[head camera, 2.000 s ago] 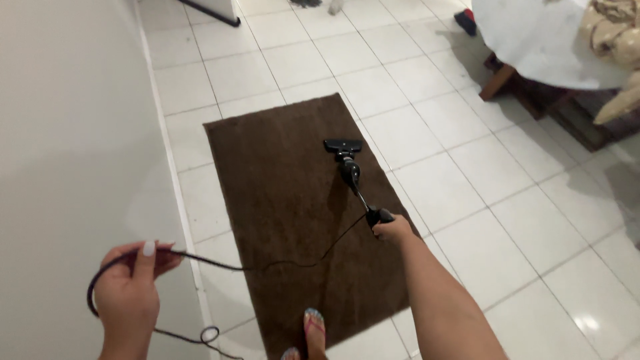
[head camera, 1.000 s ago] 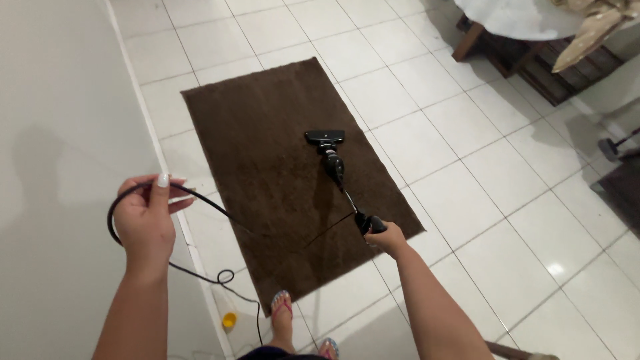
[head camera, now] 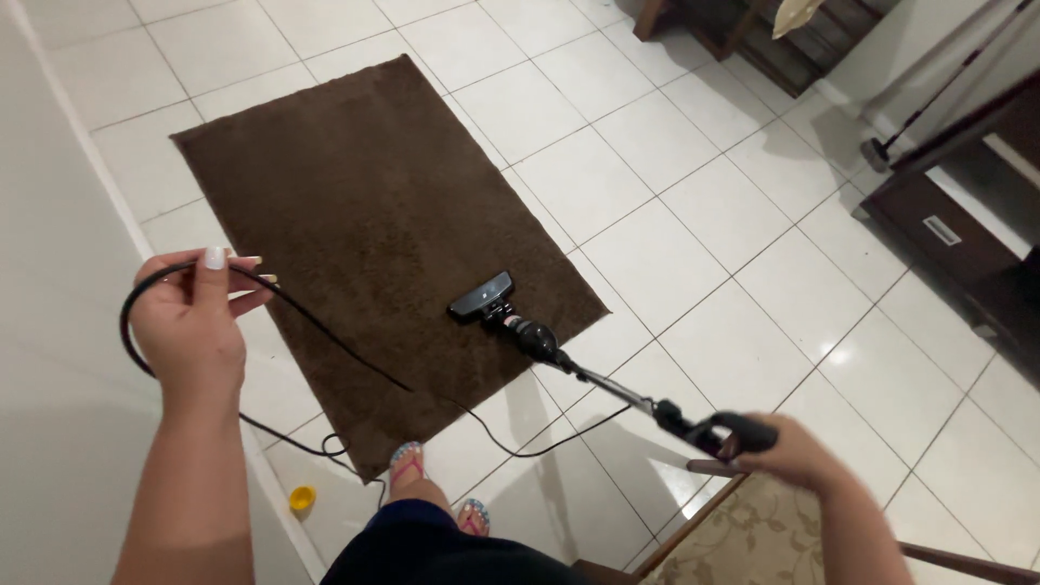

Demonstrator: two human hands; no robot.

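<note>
Raised at the left, my left hand pinches a black power cord between thumb and fingers; the cord loops behind the wrist and runs down to the floor. My right hand is closed around the black handle of a corded stick vacuum cleaner at the lower right. Its floor head rests on the brown rug, near the rug's right lower part. From the handle side, the cord droops over the tiles and across the rug.
A wall with a white skirting runs along the left. Near my feet in flip-flops lies a yellow cap-like thing. A patterned chair seat is at lower right, a dark wooden cabinet and a broom at right.
The vacuum's floor head has come nearer to my feet on the rug, and its tube now points out to the right with my right hand. My left hand still holds the cord. The view has shifted right.
</note>
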